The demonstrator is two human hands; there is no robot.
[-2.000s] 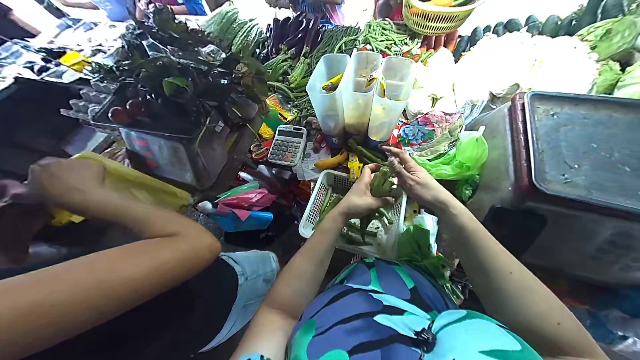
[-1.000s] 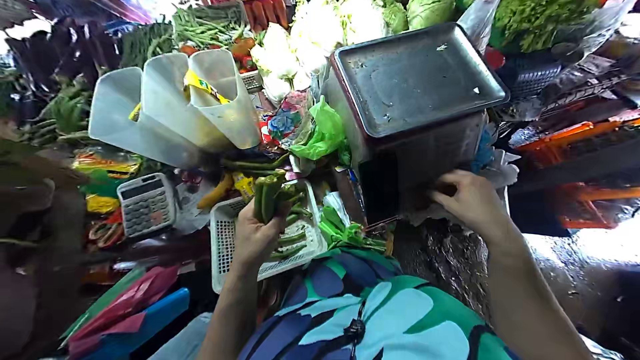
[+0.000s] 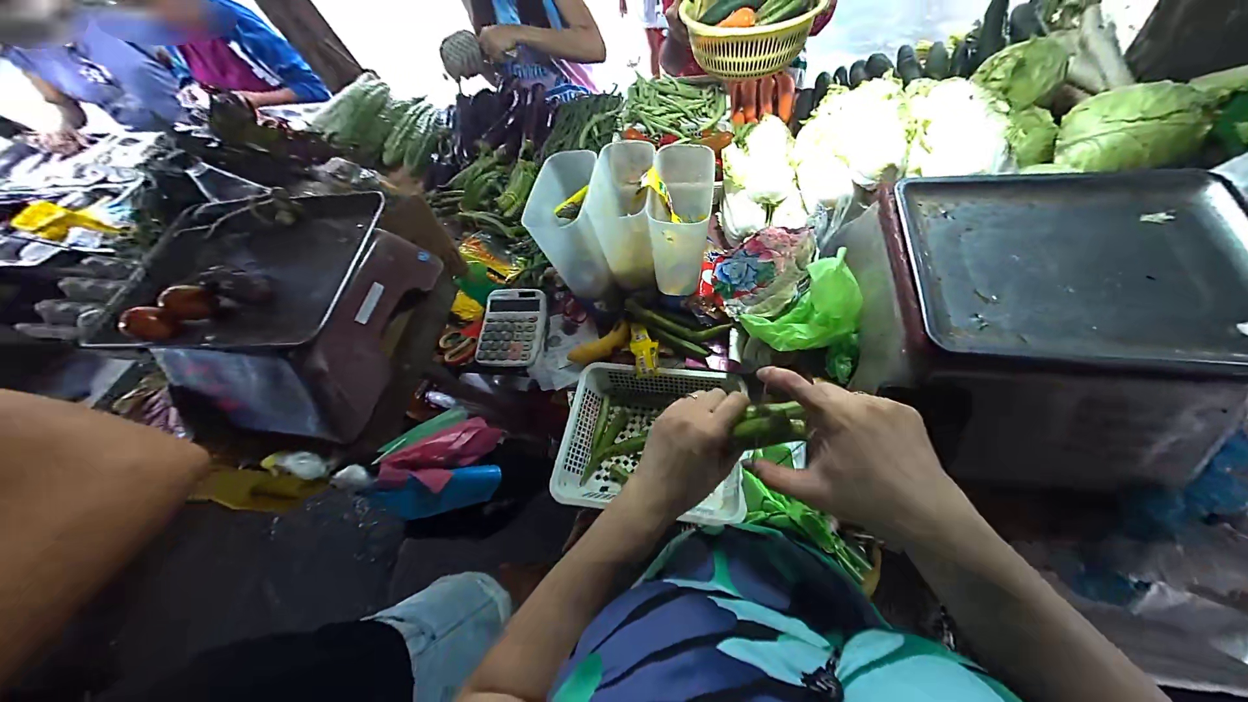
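My left hand (image 3: 690, 444) grips a small bunch of green pods (image 3: 770, 426), perhaps okra, above the right side of a white plastic basket (image 3: 577, 458). More green pods lie in this basket. My right hand (image 3: 853, 448) is at the free end of the bunch, thumb and fingers spread around it; whether it presses on the pods I cannot tell. Leafy greens (image 3: 799, 507) show below my right hand. Behind the basket are a yellow-tagged item (image 3: 643, 349), long green vegetables (image 3: 673, 327) and a green plastic bag (image 3: 814, 307).
A metal-topped scale (image 3: 1072, 263) stands at right, another tray-topped scale (image 3: 273, 283) with tomatoes at left. Three translucent containers (image 3: 624, 214) and a calculator (image 3: 512, 327) sit ahead. Cauliflower (image 3: 858, 127) and cabbages (image 3: 1131, 127) lie beyond. Another person's arm (image 3: 88, 517) is at left; people stand opposite.
My right hand has come from beside the right-hand scale to the bunch that my left hand holds. The view has swung back left since one second ago.
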